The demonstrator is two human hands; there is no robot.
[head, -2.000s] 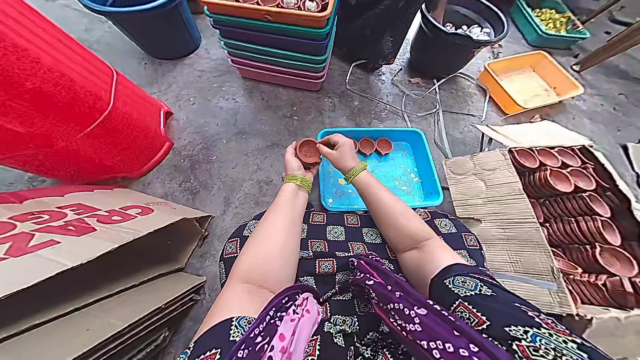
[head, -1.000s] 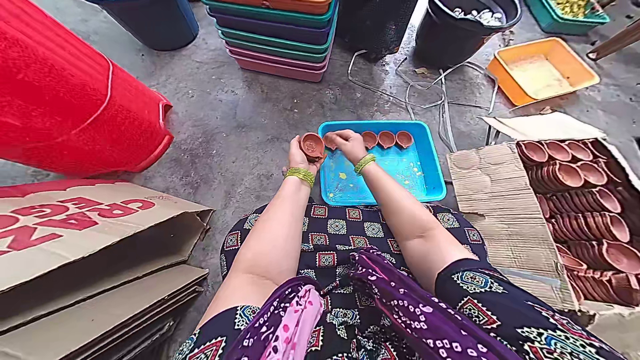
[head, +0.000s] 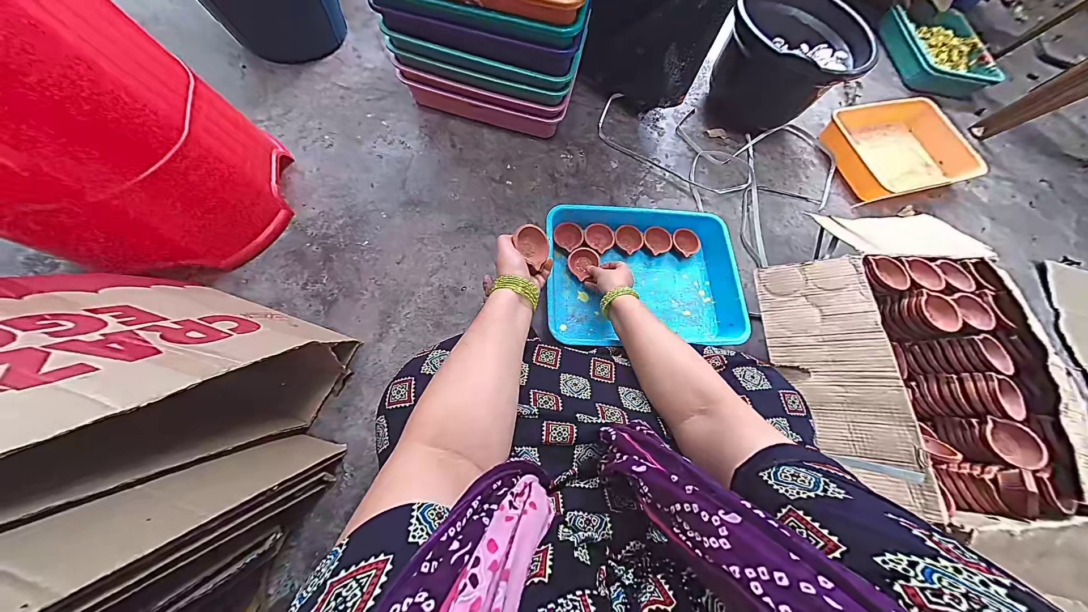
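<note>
My left hand [head: 520,260] holds a clay diya [head: 531,246], perhaps more than one stacked, just outside the left wall of a blue plastic tray [head: 733,280]. Between the fingers of my right hand [head: 609,276] is another clay diya [head: 583,263], over the left part of the tray. Along the tray's far side stands a row of several clay diyas [head: 628,239], their pointed lips toward me. Yellow specks lie on the tray's bottom. The underside of my left hand's hold is hidden.
An open cardboard box [head: 816,365] of stacked clay diyas is at the right. Flattened cartons [head: 170,357] and a red plastic tub [head: 127,127] stand left. Farther off are stacked plastic trays [head: 484,76], a black bucket [head: 752,85], an orange tray [head: 943,153] and loose white strapping [head: 752,187].
More diyas stand in the tray's far row than before. My right hand has moved from that row toward me and now holds a diya in front of it. My left hand still holds its diya.
</note>
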